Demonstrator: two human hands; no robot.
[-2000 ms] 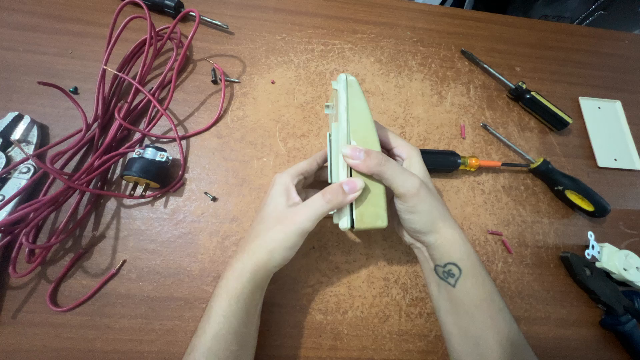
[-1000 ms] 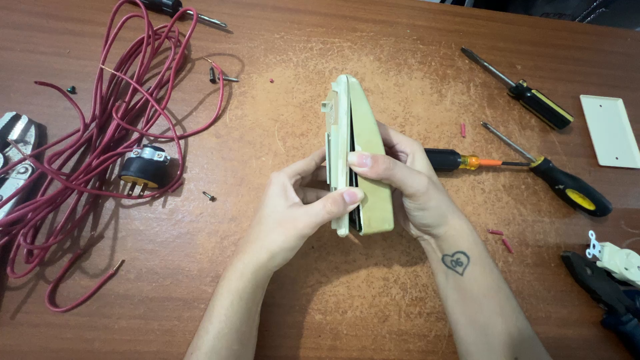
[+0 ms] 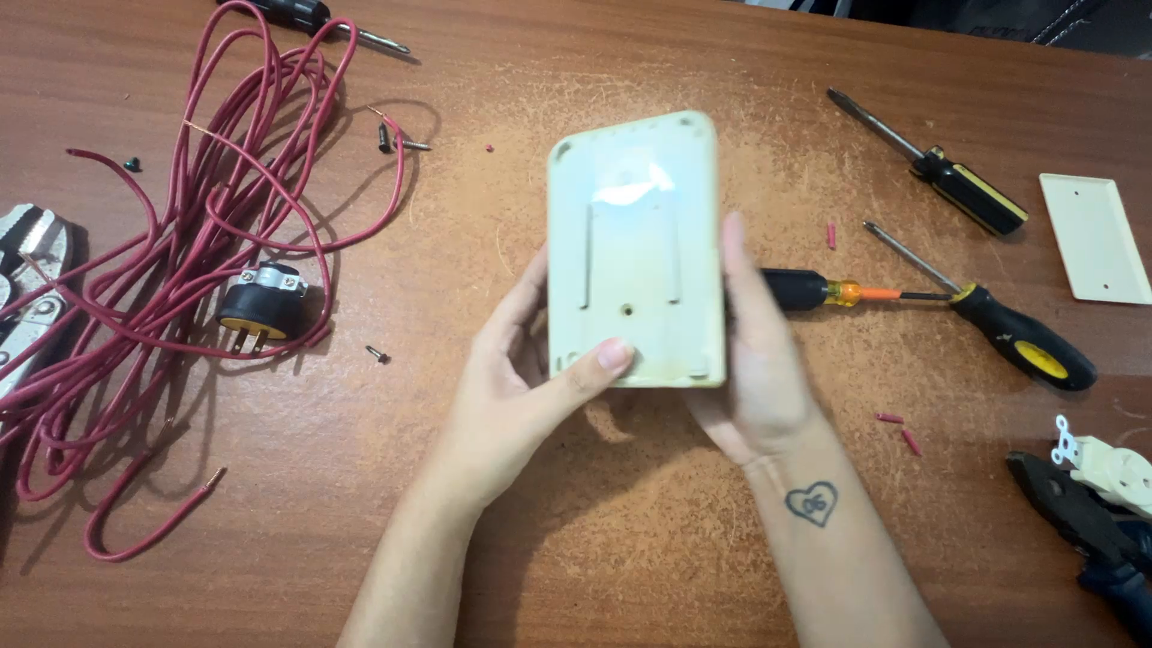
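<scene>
A cream plastic housing (image 3: pixel 630 252) is held up over the worn middle of the table, its flat face with two slots and a small hole turned to the camera. My left hand (image 3: pixel 540 387) grips its lower left corner, thumb across the lower face and fingers behind. My right hand (image 3: pixel 760 360) supports it from the right edge, with most fingers hidden behind. Just right of that hand lies a black-handled screwdriver (image 3: pixel 796 290) with an orange shank sleeve. A small screw (image 3: pixel 377 355) lies on the table left of my left hand.
Red wire (image 3: pixel 270 171), a black plug (image 3: pixel 263 301), locking pliers (image 3: pixel 36 288) and another screwdriver (image 3: pixel 288 13) lie left. To the right are two screwdrivers (image 3: pixel 976 193) (image 3: pixel 1026 337), a cream cover plate (image 3: pixel 1096 238), a socket (image 3: pixel 1116 472), dark-jawed pliers (image 3: pixel 1071 504) and red insulation bits (image 3: pixel 831 236).
The housing, seen edge-on before with a gap between its two halves, is now turned with its flat slotted face to the camera. My left thumb has moved onto that face.
</scene>
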